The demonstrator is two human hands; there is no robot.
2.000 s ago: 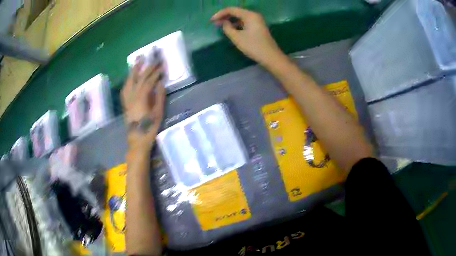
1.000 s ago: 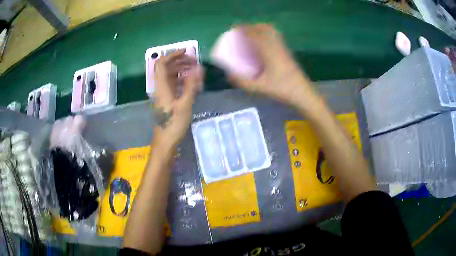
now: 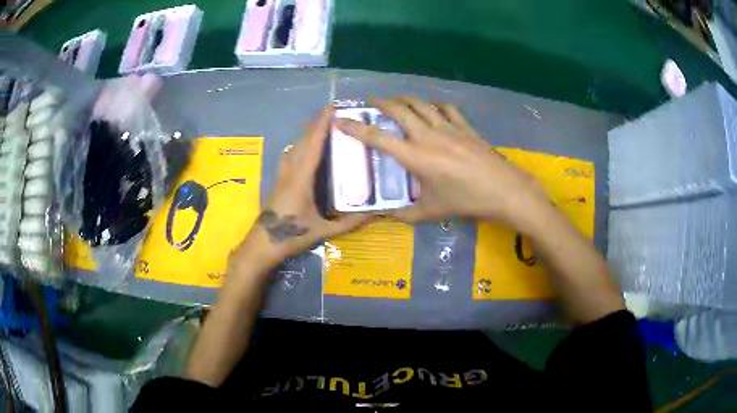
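Note:
The white insert tray (image 3: 391, 202) lies on the printed work mat (image 3: 368, 274) in front of me. A pink device piece (image 3: 351, 171) lies in its left compartment; the middle compartment shows no cable. My left hand (image 3: 303, 181) is around the tray's left side, with something dark between palm and tray that I cannot make out. My right hand (image 3: 448, 165) lies over the tray's right part, fingers across its top. A bit of pink shows under it at the right edge, so it seems to hold a second pink piece there, mostly hidden.
Filled trays (image 3: 284, 58) stand in a row on the green conveyor belt (image 3: 452, 40) at the upper left. Tall stacks of empty trays (image 3: 667, 161) are at the right, with a pink piece (image 3: 672, 79) behind. A bag of black cables (image 3: 117, 185) and white rounded pieces (image 3: 36, 185) are at the left.
Both hands have come back from the belt to the tray on the mat. The tray was empty and now holds a pink piece on the left. The view has tilted down.

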